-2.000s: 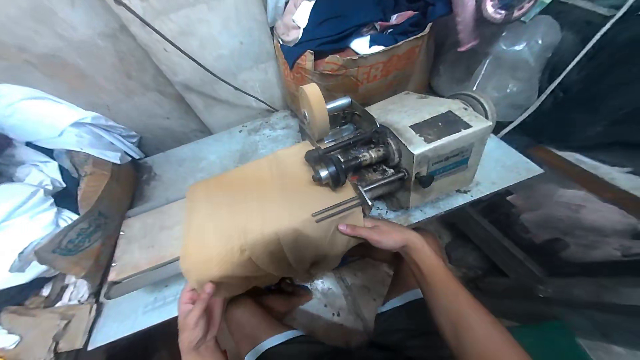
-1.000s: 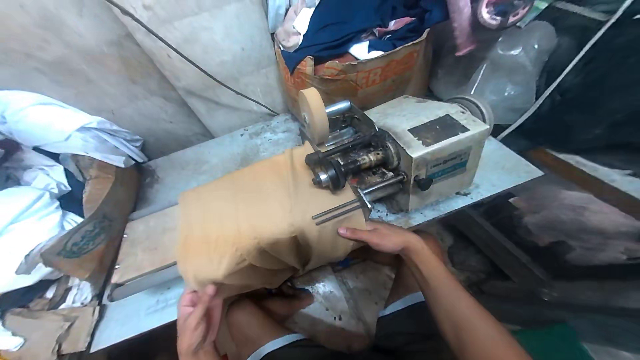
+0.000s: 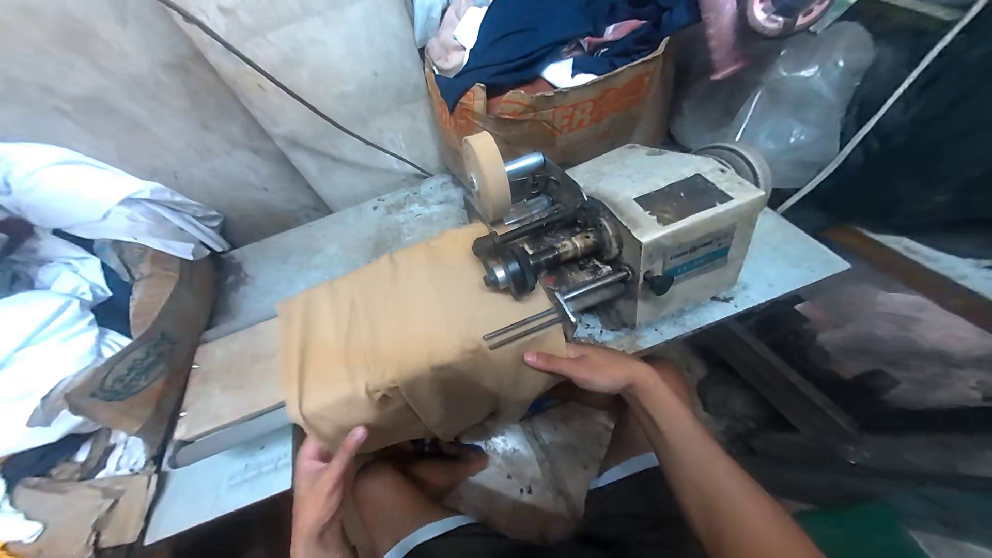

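Note:
A tan cloth piece lies over the table and hangs over its front edge, running in beneath the rollers of a cream-coloured machine. At the cloth's lower left corner, my left hand pinches its edge between thumb and fingers. My right hand grips the front right edge of the cloth, thumb on top, just below two thin metal rods. A roll of tan tape stands upright on the machine's rear shaft. The fingers under the cloth are partly hidden.
Behind the machine, a cardboard box holds dark blue and other fabrics. Another cardboard box with white cloth is at the left. The pale tabletop has a wooden board on it. A clear plastic bag sits behind the machine.
The folds along the cloth's hanging front have shifted, and its left edge lies a little differently. Both hands keep nearly the same places on it.

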